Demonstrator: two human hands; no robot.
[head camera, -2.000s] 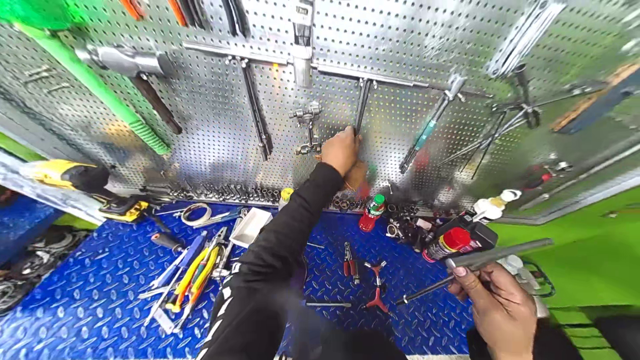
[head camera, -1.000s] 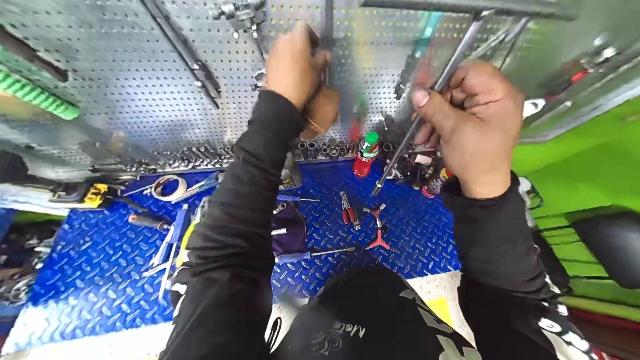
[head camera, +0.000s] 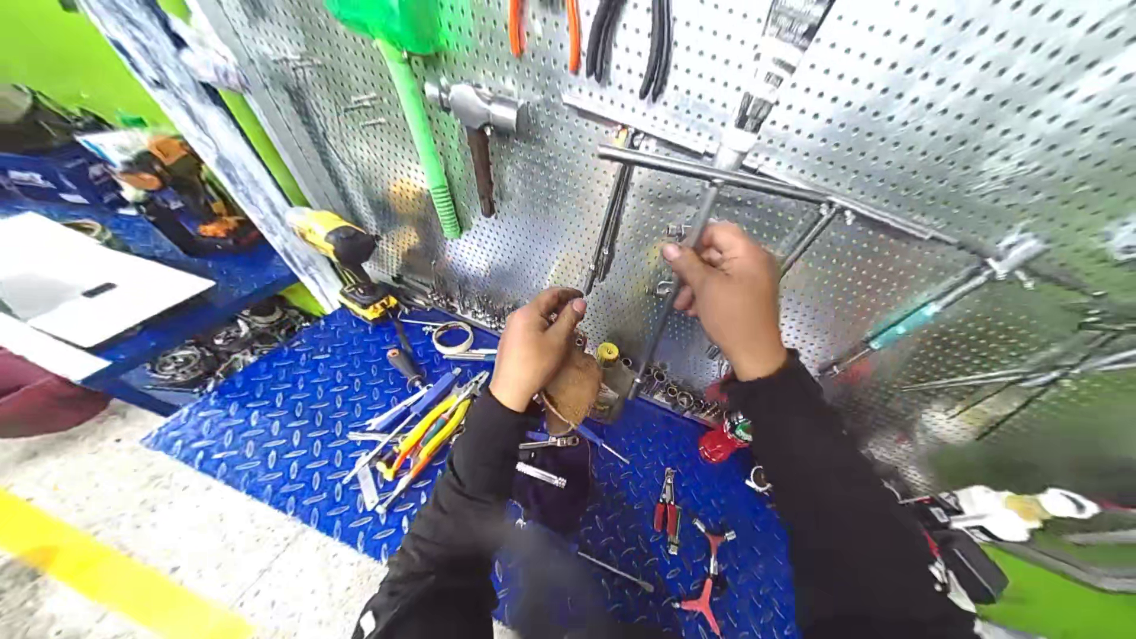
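In my right hand (head camera: 728, 293) is the shaft of a metal T-handle wrench (head camera: 679, 293), its crossbar up in front of the pegboard and its shaft slanting down to the left. My left hand (head camera: 539, 346) is raised with fingers curled in, and a brown leather-like piece (head camera: 572, 388) hangs just below it; I cannot tell whether the fingers hold it. Behind the hands, long-handled tools (head camera: 614, 209) hang from a rail on the metal pegboard (head camera: 532, 253). A ball-peen hammer (head camera: 484, 111) and a green-handled mallet (head camera: 417, 133) hang to the left.
On the blue diamond-plate bench (head camera: 284, 444) lie pliers and screwdrivers (head camera: 426, 435), red-handled pliers (head camera: 666, 515) and a red three-way wrench (head camera: 710, 577). A yellow cordless drill (head camera: 355, 266) stands at the back left. Sockets (head camera: 674, 390) line the back edge beside a red bottle (head camera: 723, 439).
The T-handle wrench, low at the right two seconds ago, is now raised upright before the pegboard in my right hand. The view has swung left.
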